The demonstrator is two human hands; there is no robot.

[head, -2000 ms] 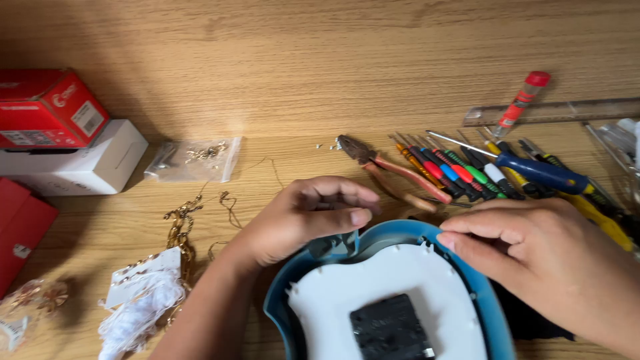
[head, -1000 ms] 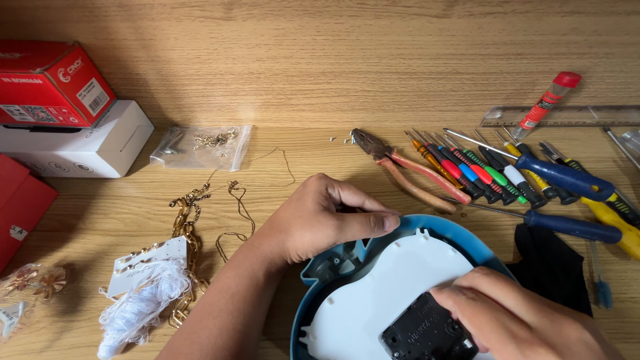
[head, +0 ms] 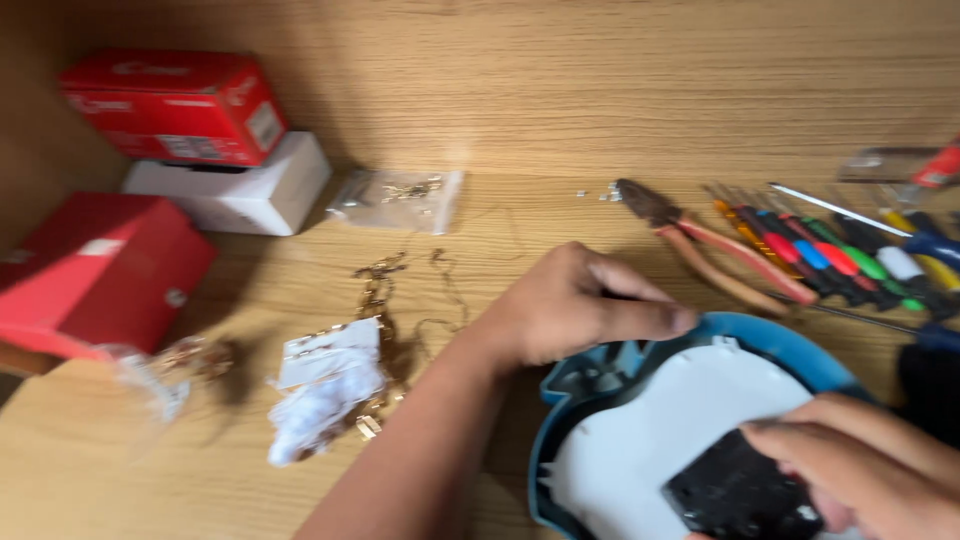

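A blue plastic clock housing (head: 780,334) with a white back panel (head: 660,420) lies at the lower right, its edge cut off by the frame. My left hand (head: 592,307) pinches the housing's upper rim between thumb and fingers, beside a small bow-shaped part (head: 592,375). My right hand (head: 870,465) has its thumb and fingers on a black square clock movement (head: 742,491) over the white panel. Whether the movement is still seated in the panel cannot be told. The view is blurred.
Pliers (head: 705,240) and a row of screwdrivers (head: 832,259) lie behind the housing. To the left are a zip bag of small parts (head: 401,201), gold chains (head: 375,289), white thread (head: 322,405), a red box (head: 172,109), a white box (head: 255,187) and another red box (head: 105,270).
My right hand moved from the housing's right rim onto the black movement between the first and second frames and is still there. My left hand stays at the upper rim.
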